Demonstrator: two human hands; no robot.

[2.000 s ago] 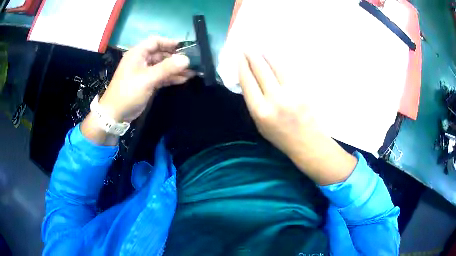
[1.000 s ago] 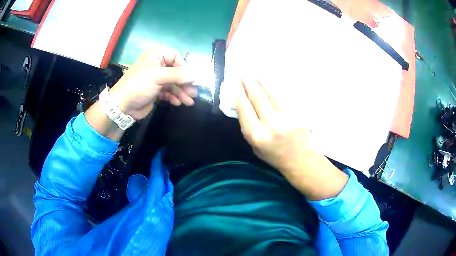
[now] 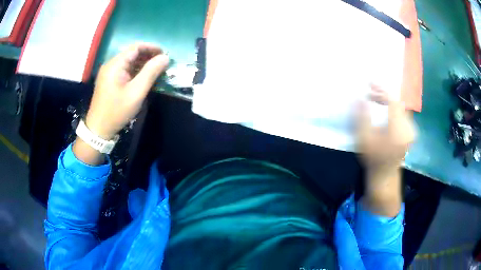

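A large white sheet [image 3: 295, 68] lies on an orange-red backing board [image 3: 412, 68], its near edge over the bench edge. A black binder clip [image 3: 200, 60] grips the sheet's left edge, with shiny handles pointing left. Another long black clip [image 3: 381, 19] lies along the far right edge. My left hand [image 3: 124, 84] is left of the left clip, apart from it, fingers curled apart and empty. My right hand [image 3: 385, 126] is blurred over the sheet's near right corner; whether it holds anything cannot be told.
White sheets with red edges [image 3: 63, 39] lie at the left of the green bench [image 3: 153, 26]. A heap of loose clips [image 3: 467, 118] lies at the right. A dark bin with clips [image 3: 113, 174] is below the bench edge at left.
The left clip now sits on the sheet's left edge and my left hand has drawn away from it. My right hand has moved from the sheet's left part to its near right corner.
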